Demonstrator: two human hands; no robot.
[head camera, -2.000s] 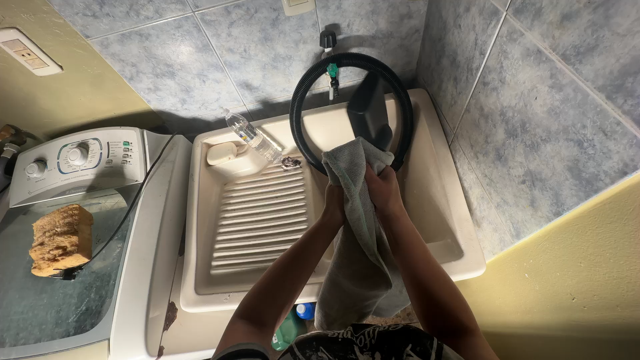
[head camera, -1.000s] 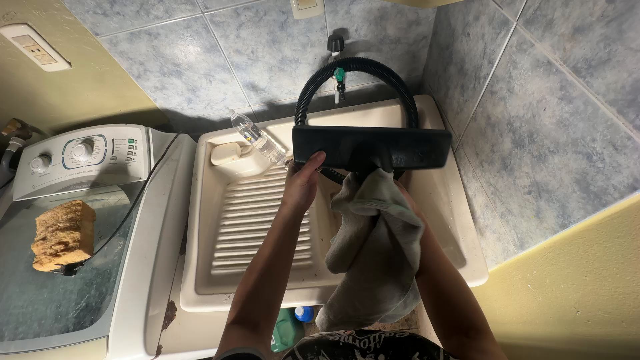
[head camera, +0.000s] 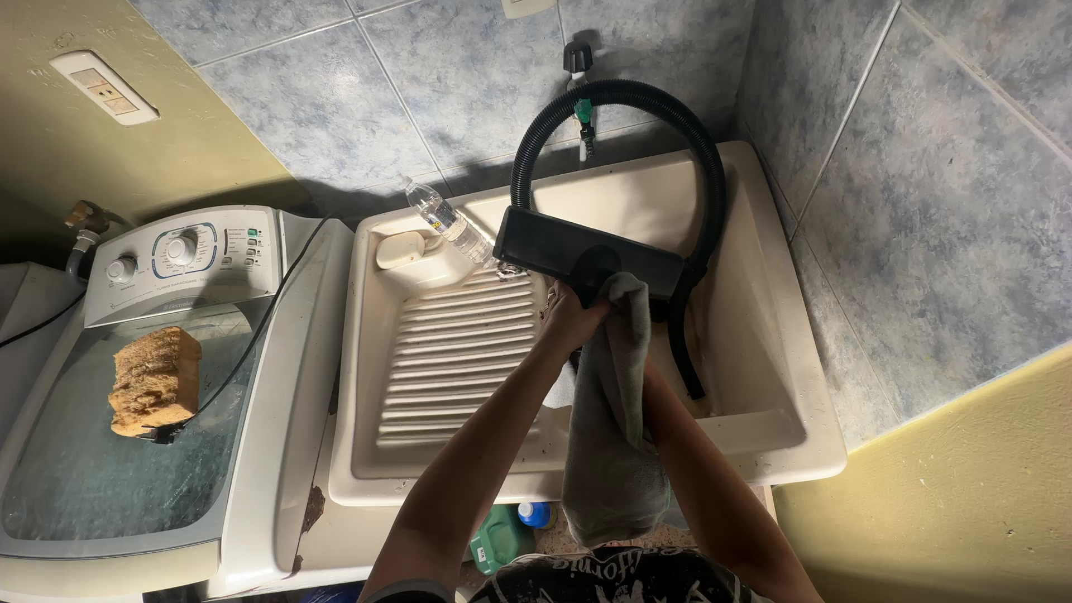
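Over the laundry sink (head camera: 419, 487) I hold a black plastic vacuum floor nozzle (head camera: 586, 251), its wide head tilted down to the right. My left hand (head camera: 576, 318) grips the nozzle's neck from below. A grey cloth (head camera: 615, 435) hangs from the neck toward my body. Behind the cloth is my right hand, mostly hidden; its wrist (head camera: 657, 381) shows at the cloth's right side. A black corrugated hose (head camera: 712, 184) arches behind the nozzle, and its end reaches down into the basin.
A clear plastic bottle (head camera: 448, 222) leans beside a soap bar (head camera: 400, 249) at the ribbed washboard (head camera: 461, 360). Behind the hose is a tap (head camera: 584, 113). A yellow sponge (head camera: 157, 381) and a black cable lie on the washing machine (head camera: 276, 402). Below the sink stands a green container (head camera: 501, 540).
The nozzle, roughly level one second ago, now tilts down to the right. My left hand has moved from its left end to the neck. Two seconds ago the nozzle head pointed up and away.
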